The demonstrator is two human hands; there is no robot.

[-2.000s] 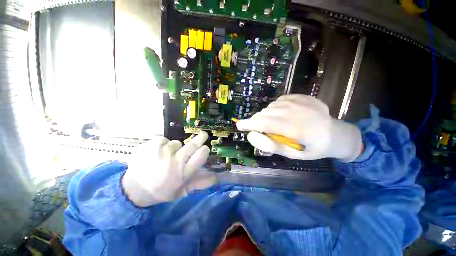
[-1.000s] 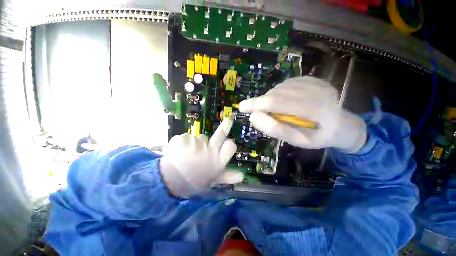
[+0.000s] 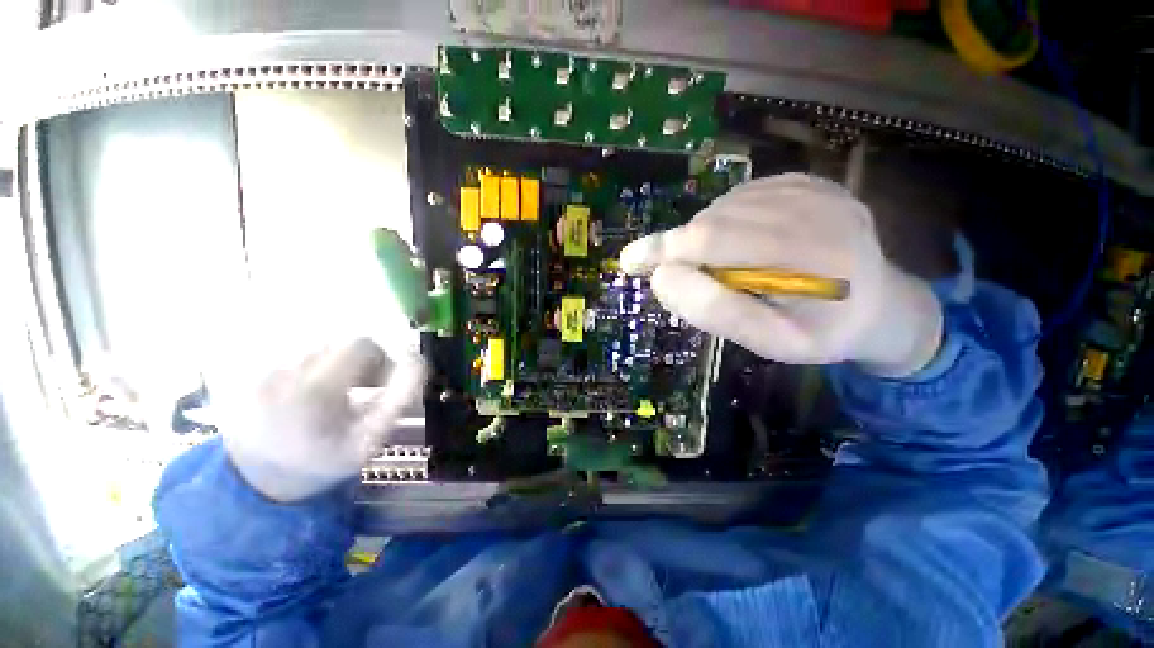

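Note:
The green circuit board (image 3: pixel 538 285) lies in a black carrier (image 3: pixel 443 392) in front of me, with yellow box capacitors (image 3: pixel 509 198) and two round cans at its upper left. My right hand (image 3: pixel 785 272), in a white glove, holds a slim yellow tool (image 3: pixel 778 282) over the right half of the board. The tool's tip is near the middle of the board, and I cannot tell if it touches. My left hand (image 3: pixel 310 418), in a white glove, is blurred and off the board, left of the carrier. It seems to hold nothing.
A long green strip (image 3: pixel 570 99) lies along the board's far side. Green clamps sit at the carrier's left (image 3: pixel 403 276) and near (image 3: pixel 595 453) edges. A toothed chain (image 3: pixel 304 76) runs behind. A yellow ring (image 3: pixel 993 38) and a blue cord (image 3: pixel 1091 190) are at the right.
My left hand has moved off the board to the left. My right hand and the yellow tool have shifted up the board, away from its near edge. The camera view has also shifted.

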